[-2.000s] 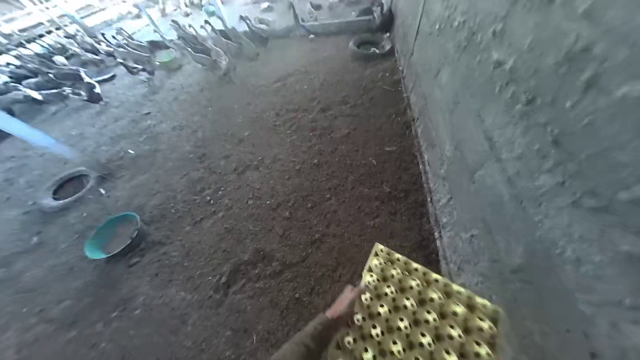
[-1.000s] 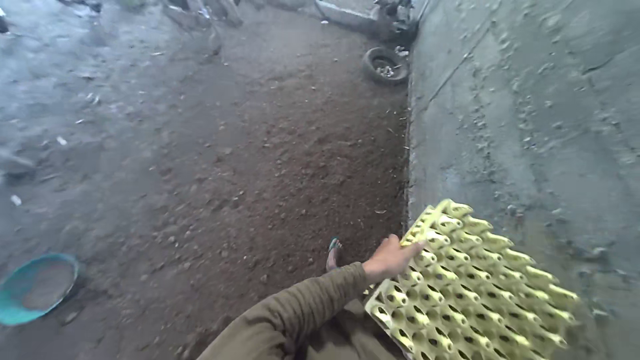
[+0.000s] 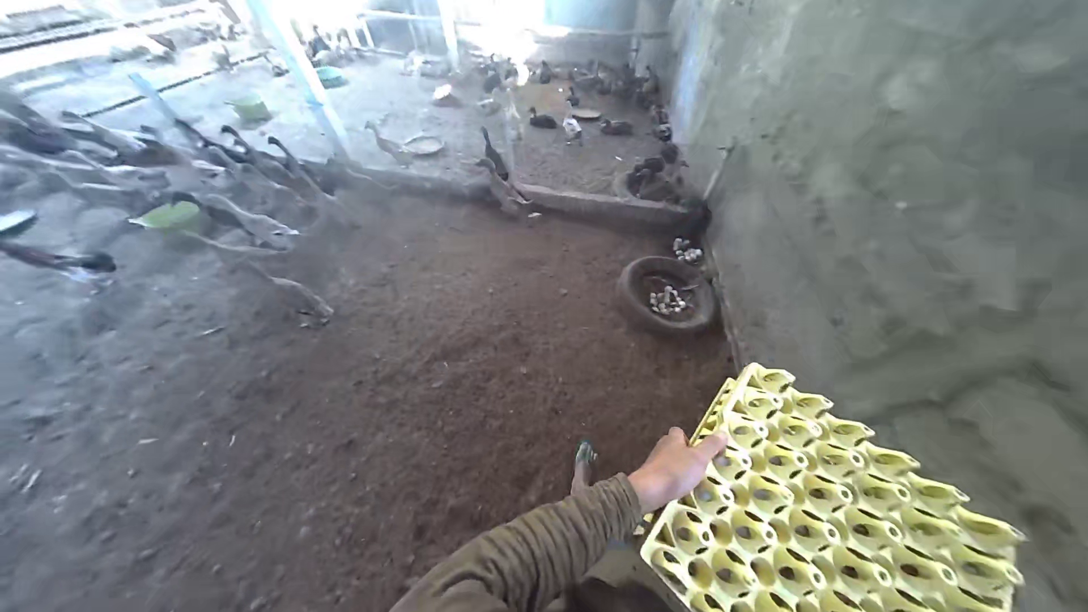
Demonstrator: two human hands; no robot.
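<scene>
My left hand [image 3: 677, 467], at the end of an olive-brown knitted sleeve, grips the left edge of a yellow plastic egg tray [image 3: 816, 501]. The tray tilts at the lower right, and a second layer shows under its left edge. My right hand is out of sight. Farther ahead, a tyre [image 3: 631, 289] lies on the ground against the wall with several pale eggs [image 3: 669, 301] inside it. More eggs [image 3: 687, 251] lie just behind the tyre in the corner.
A rough concrete wall [image 3: 850, 212] runs along my right. A low curb [image 3: 595, 204] crosses ahead, with ducks beyond it. Several ducks [image 3: 246, 221] crowd at the left around a green basin [image 3: 172, 218]. A pale post [image 3: 297, 76] stands at the upper left. Bare brown soil [image 3: 476, 340] lies before me.
The view has swung up and onward, and the tyre by the wall appears nearer, with eggs showing in it. My left hand keeps its grip on the tray.
</scene>
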